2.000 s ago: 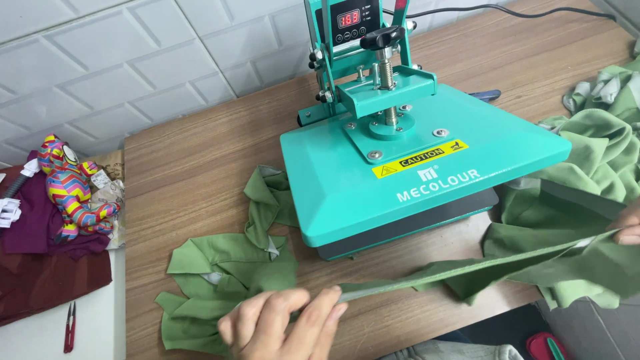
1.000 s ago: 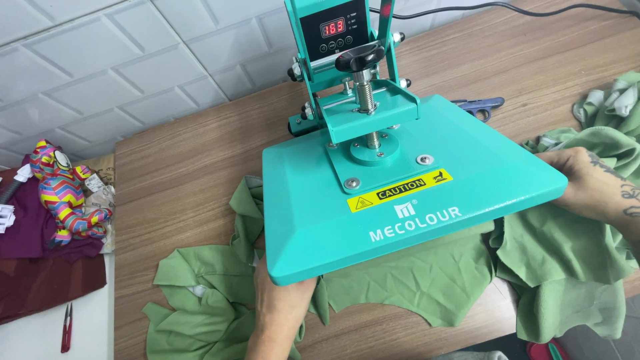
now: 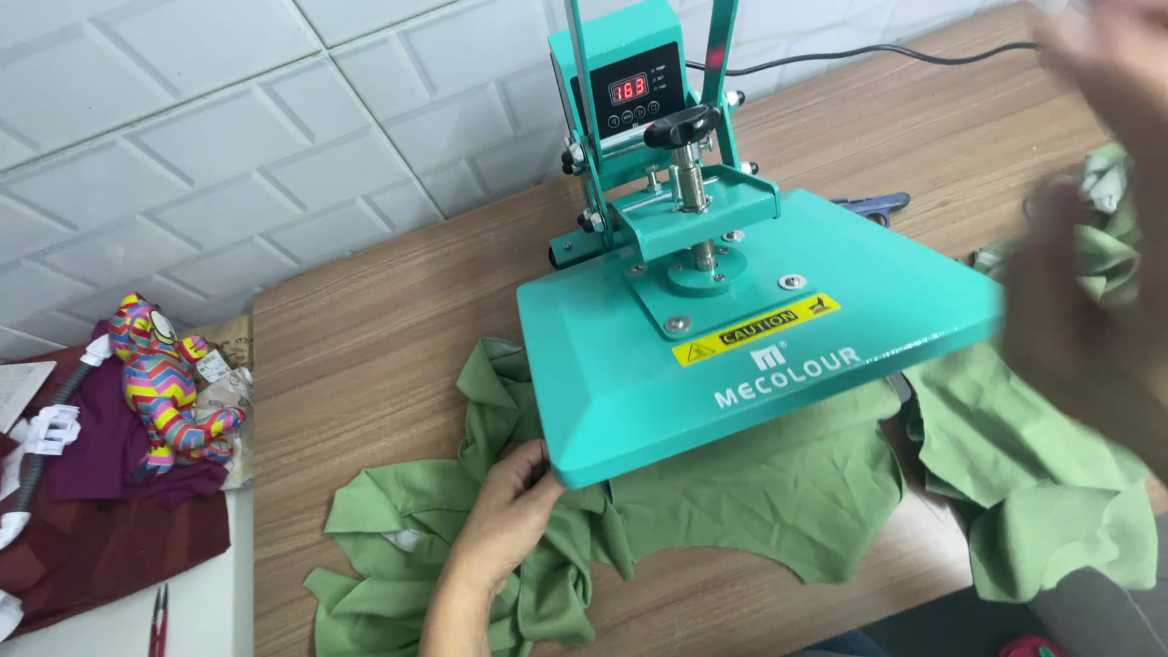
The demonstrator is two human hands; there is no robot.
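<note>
A teal Mecolour heat press stands on a wooden table, its upper plate over a piece of green fabric that hangs out at the front. My left hand is at the plate's front left corner, its fingertips partly hidden, with bunched green fabric around it; whether it grips the fabric is unclear. Blurred by motion, my right hand is raised at the right of the plate, and what its fingers do cannot be told. More green fabric lies below that hand.
Blue-handled scissors lie behind the plate. A black cable runs along the tiled wall. On the left are a colourful patterned plush toy, purple fabric, maroon fabric and red tweezers.
My right hand has risen from the fabric at the plate's right side. My left hand stays by the front left corner. Two seconds ago both hands held green fabric in front of the press.
</note>
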